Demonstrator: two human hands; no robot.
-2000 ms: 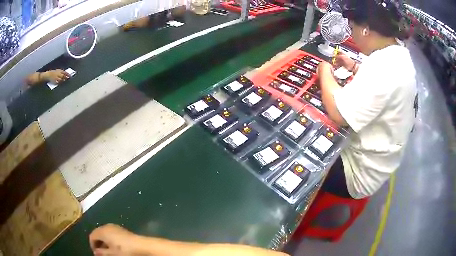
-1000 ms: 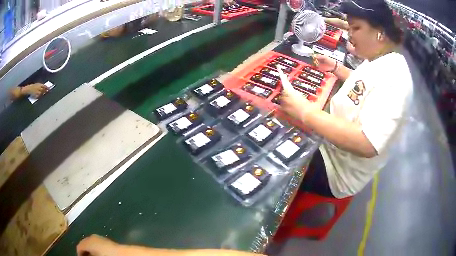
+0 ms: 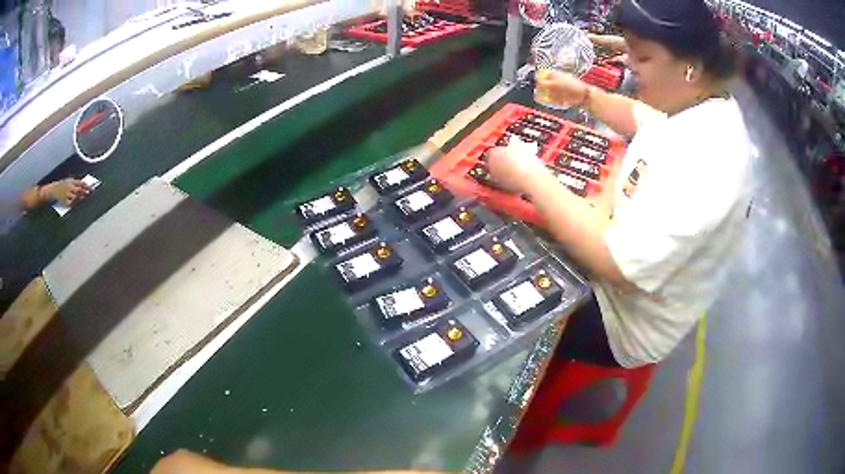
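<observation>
My right hand [image 3: 182, 463] is at the bottom edge, left of centre, mostly cut off, so its fingers and any hold are hidden. Its forearm lies along the bottom edge. My left hand is not in view. A clear blister tray [image 3: 482, 307] lies ahead on the green bench, holding several black units [image 3: 435, 350] with white labels and gold round marks. No hand touches this tray. A red tray [image 3: 451, 167] with more black units lies just beyond it.
A pale grey board [image 3: 176, 278] and a tan board [image 3: 69, 421] lie at left. A seated person [image 3: 686, 204] at right has one hand over the red tray, the other by a white fan [image 3: 561, 48]. A red stool [image 3: 593, 407] stands beside the bench.
My right hand has sunk lower, almost out of the picture. The neighbour's near hand is now down at the red tray and the other is raised near the fan.
</observation>
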